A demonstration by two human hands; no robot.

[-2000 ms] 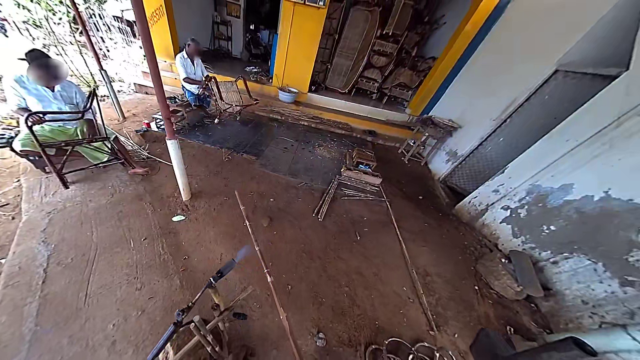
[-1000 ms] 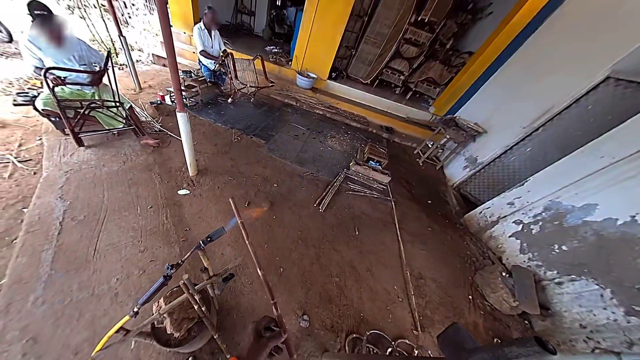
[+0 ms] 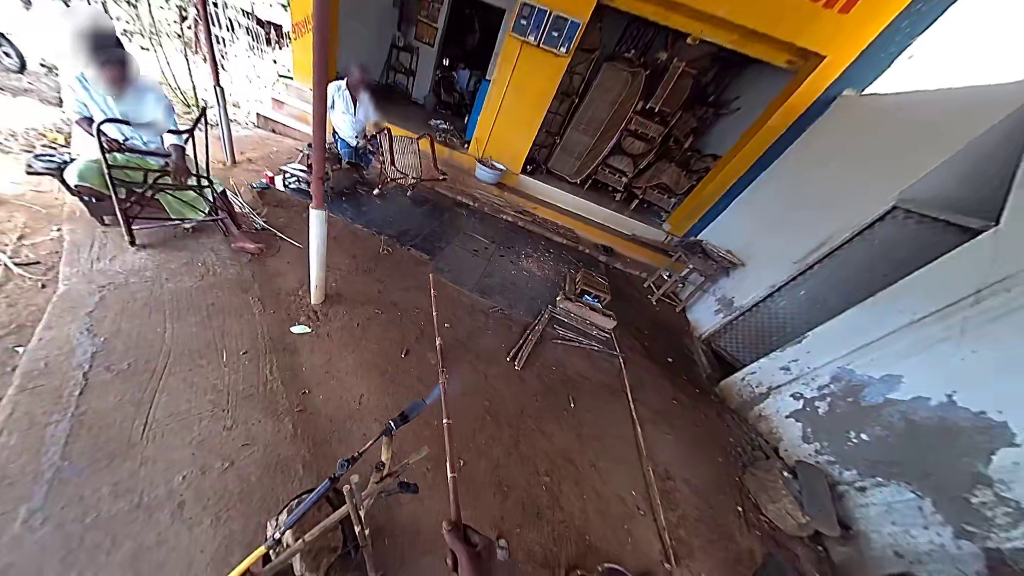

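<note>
At the bottom centre my right hand point(image 3: 470, 548) is closed around the lower end of a long thin cane pole point(image 3: 444, 400), which points up and away over the dirt floor. Left of it, a gas blowtorch point(image 3: 328, 484) with a yellow hose end leans on a rough stand of wooden sticks point(image 3: 356, 508). Its dark nozzle points up to the right, and a faint bluish flame shows near the middle of the cane. My left hand is not in view.
Another long cane point(image 3: 640, 448) and a bundle of short canes point(image 3: 532, 336) lie to the right. A red and white post point(image 3: 318, 240) stands ahead. Two people sit with cane chairs point(image 3: 152, 172) at the left and back. A peeling wall point(image 3: 904, 432) borders the right side.
The torch flame, orange beyond the cane a second ago, is now faint and bluish. My hand has stayed on the cane's lower end since a second ago. The view has tilted up.
</note>
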